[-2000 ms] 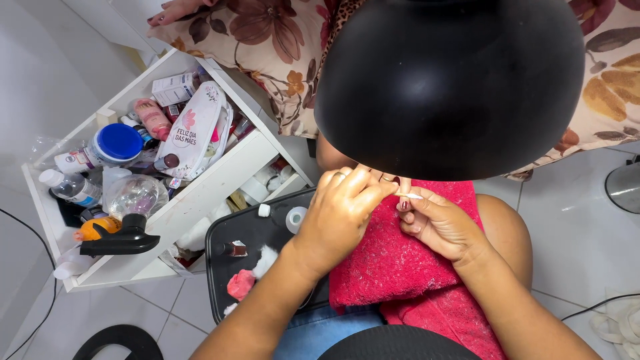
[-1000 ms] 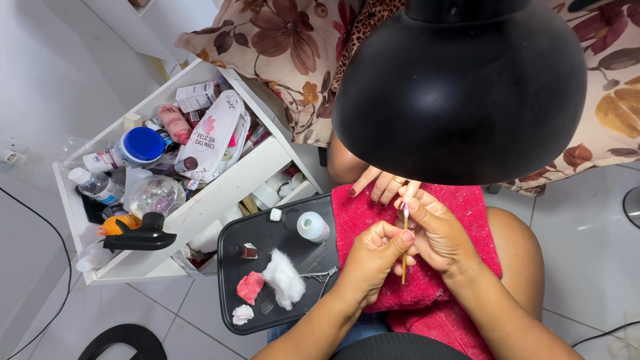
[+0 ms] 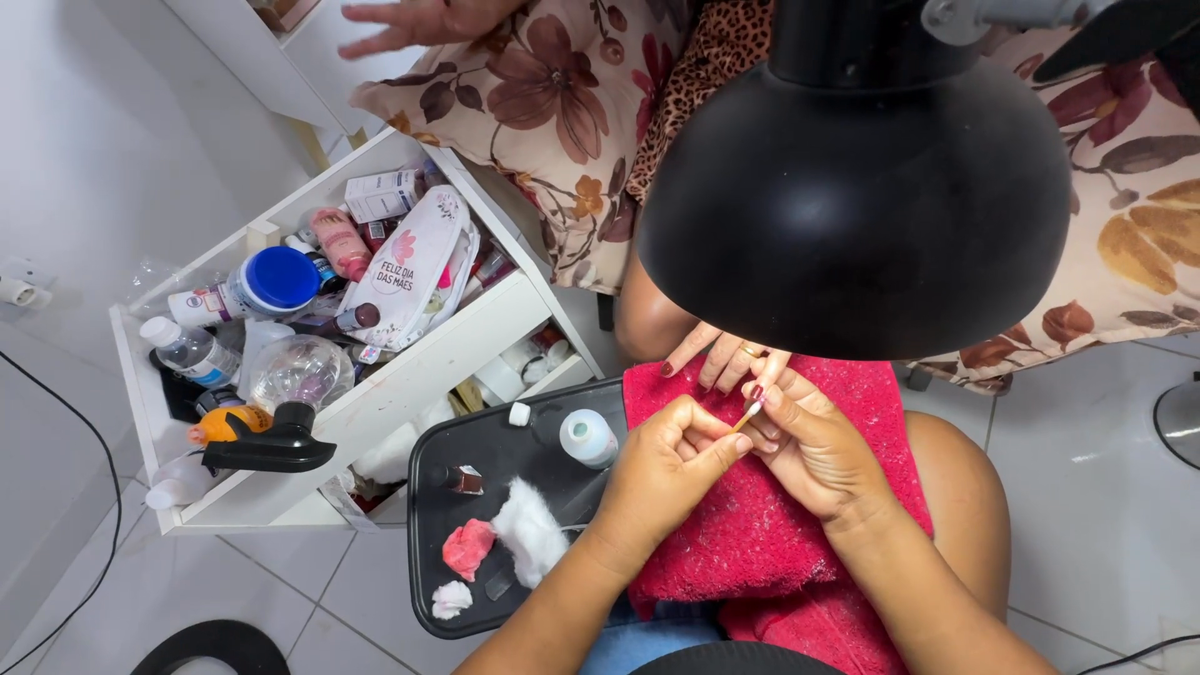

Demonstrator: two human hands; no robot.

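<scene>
My left hand (image 3: 677, 461) pinches a thin wooden stick (image 3: 745, 418) whose tip is wrapped in white cotton. That tip touches a dark red nail of the other person's hand (image 3: 722, 359). My right hand (image 3: 811, 441) holds the finger being touched. Beneath all the hands a red towel (image 3: 741, 534) lies over a lap. Left of my left hand, a black tray (image 3: 544, 412) carries an uncapped white bottle (image 3: 589, 439), a white cap (image 3: 519, 413), a small dark nail polish bottle (image 3: 464, 480), white cotton (image 3: 530, 532) and a pink cotton wad (image 3: 468, 548).
A black lamp shade (image 3: 853, 206) hangs just above the hands and hides part of the other person. A white drawer unit (image 3: 375, 412) full of bottles and a spray bottle (image 3: 300, 375) stands at left. The person's other hand (image 3: 412, 23) is over a floral cushion (image 3: 562, 103).
The stick, held upright between my hands a second ago, now slants with its cotton tip on the nail. The other person's far hand has come into view at the top.
</scene>
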